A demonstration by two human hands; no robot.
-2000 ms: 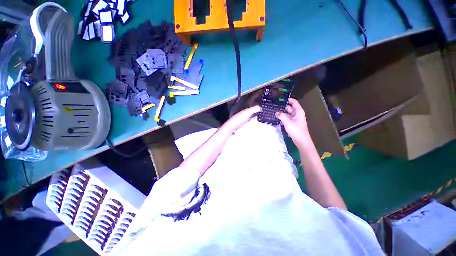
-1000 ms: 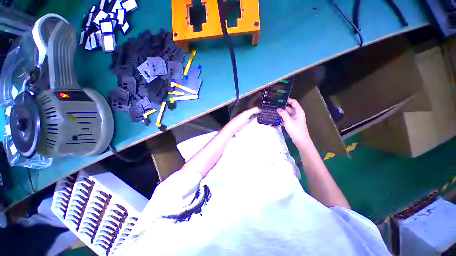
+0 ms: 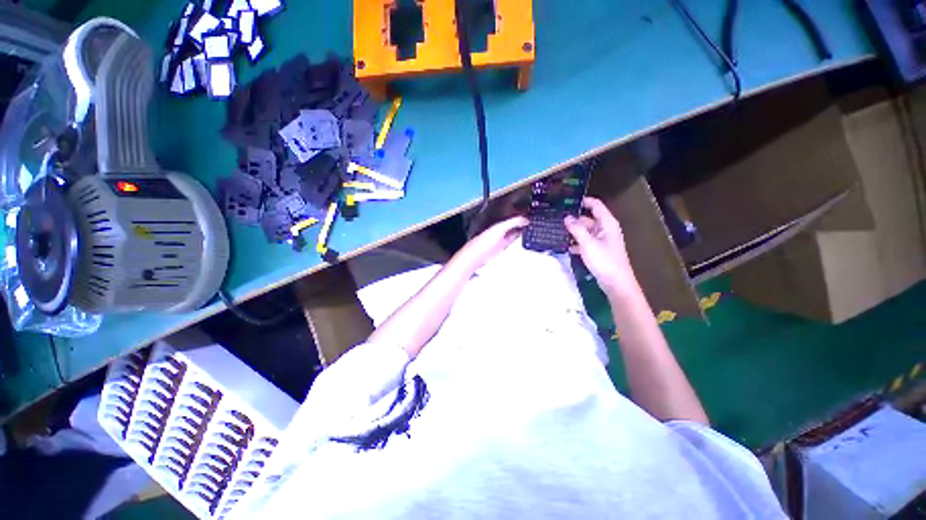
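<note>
A black smartphone [image 3: 553, 210] with a lit screen and keyboard is held upright in both hands over the lap, just off the bench's front edge. My left hand [image 3: 498, 240] holds its lower left side. My right hand [image 3: 599, 239] holds its right side, with the thumb at the keyboard. The phone hides part of the fingers of both hands.
The green bench [image 3: 609, 91] carries a tape dispenser [image 3: 142, 244], a heap of dark parts [image 3: 305, 142], yellow-and-white strips [image 3: 376, 181], black-and-white pieces [image 3: 215, 46] and an orange fixture [image 3: 443, 63]. A black cable crosses it. A white parts tray [image 3: 228, 378] and cardboard boxes [image 3: 863, 264] stand lower.
The right thumb has shifted slightly on the phone. The view has shifted a little; both hands still hold the phone in about the same place.
</note>
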